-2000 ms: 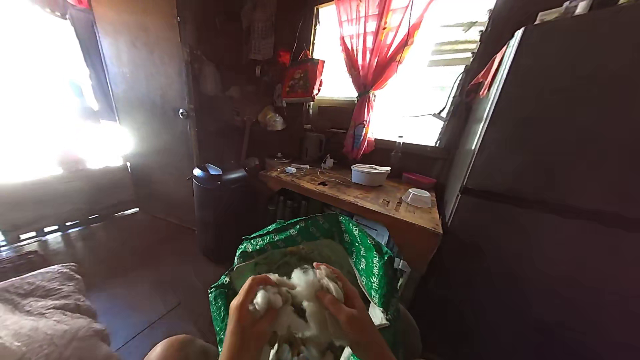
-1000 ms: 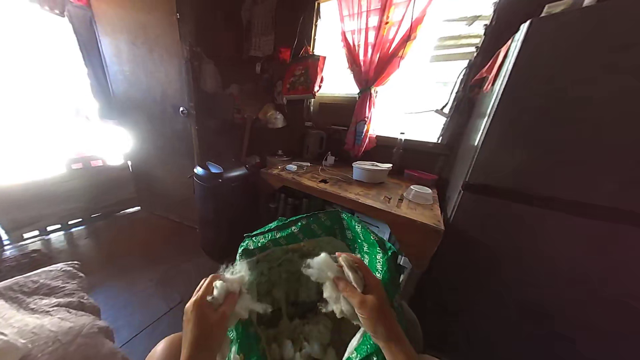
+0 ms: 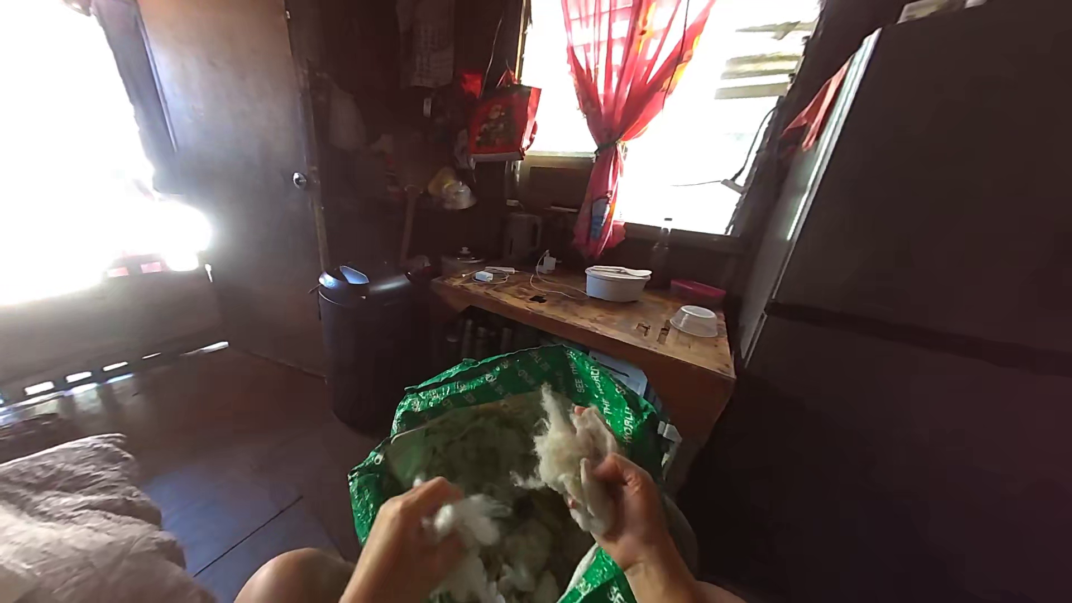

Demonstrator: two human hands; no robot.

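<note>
Over a large green bag (image 3: 502, 368) bearing white writing, both hands work with white fluffy stuffing. My left hand (image 3: 410, 536), low at the bag's left side, is closed around a tuft of white fiber (image 3: 469, 519), with more fiber hanging below it. My right hand (image 3: 628, 511), higher and to the right, grips a bigger, cream-colored clump (image 3: 574, 452) that sticks up past the fingers. Loose white tufts (image 3: 523, 553) lie inside the bag beneath the hands. The two hands are apart.
Behind the bag stands a wooden table (image 3: 536, 314) holding a white tub (image 3: 617, 285), a clear bowl (image 3: 694, 321) and a cable. A dark bin (image 3: 368, 352) is left of it, a dark refrigerator (image 3: 913, 335) right. Gray fabric (image 3: 75, 528) lies at lower left.
Two seconds ago the hands were close together with fiber between them; they then parted. Since one second ago, my left hand has moved toward the bag's middle, and more fiber shows in my right hand.
</note>
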